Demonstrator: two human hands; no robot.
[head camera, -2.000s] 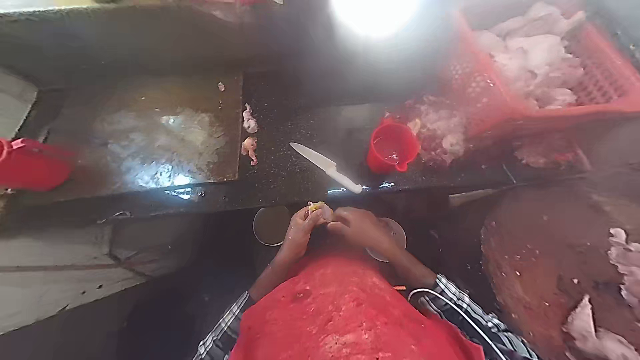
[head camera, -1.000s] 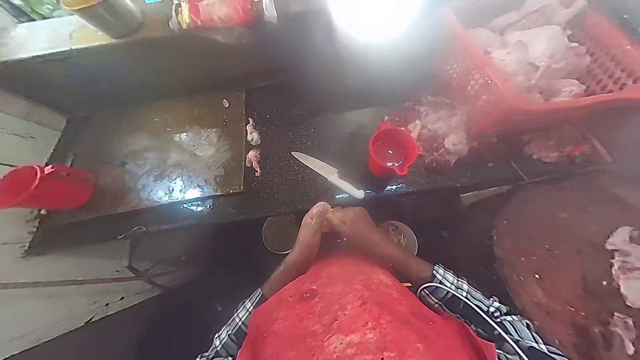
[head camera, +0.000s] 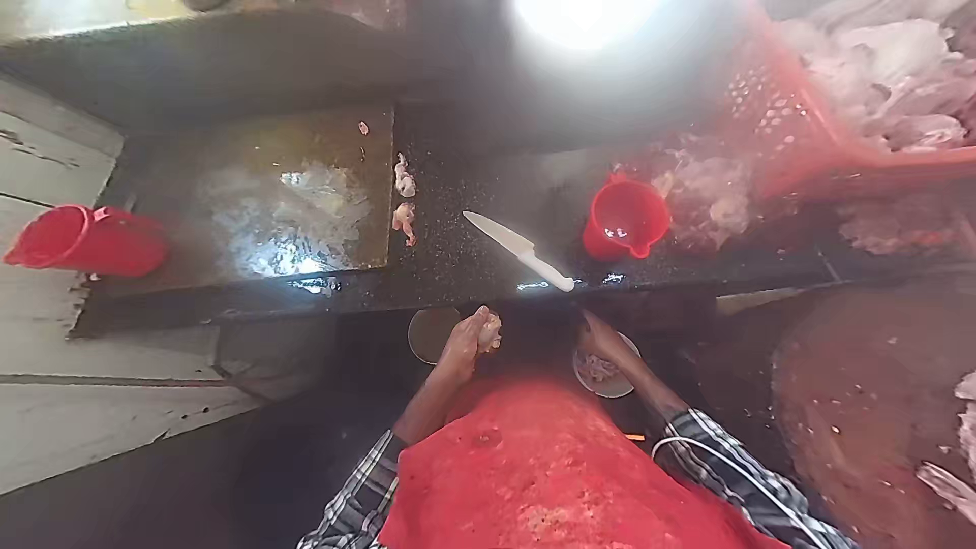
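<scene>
My left hand (head camera: 463, 343) is closed on a small pale, yellowish piece of meat (head camera: 490, 332), just in front of the dark counter's edge. To the right, my right hand (head camera: 598, 337) hangs over a round container (head camera: 610, 385) with scraps in it; its fingers are blurred and dark. Another round container (head camera: 431, 335) stands below and left of my left hand. On the counter lies a knife with a white handle (head camera: 543, 269), its blade pointing to the back left. Two small meat scraps (head camera: 404, 221) lie left of the knife.
A red plastic mug (head camera: 627, 217) stands right of the knife, another red mug (head camera: 114, 242) at the far left by a wet board (head camera: 290, 206). At the upper right, a red perforated crate (head camera: 831, 130) holds raw meat. A round chopping block (head camera: 862, 412) is at the right.
My hands, together before, have moved apart. My right hand has gone right, over the container, while the piece stays in my left hand. The view has shifted.
</scene>
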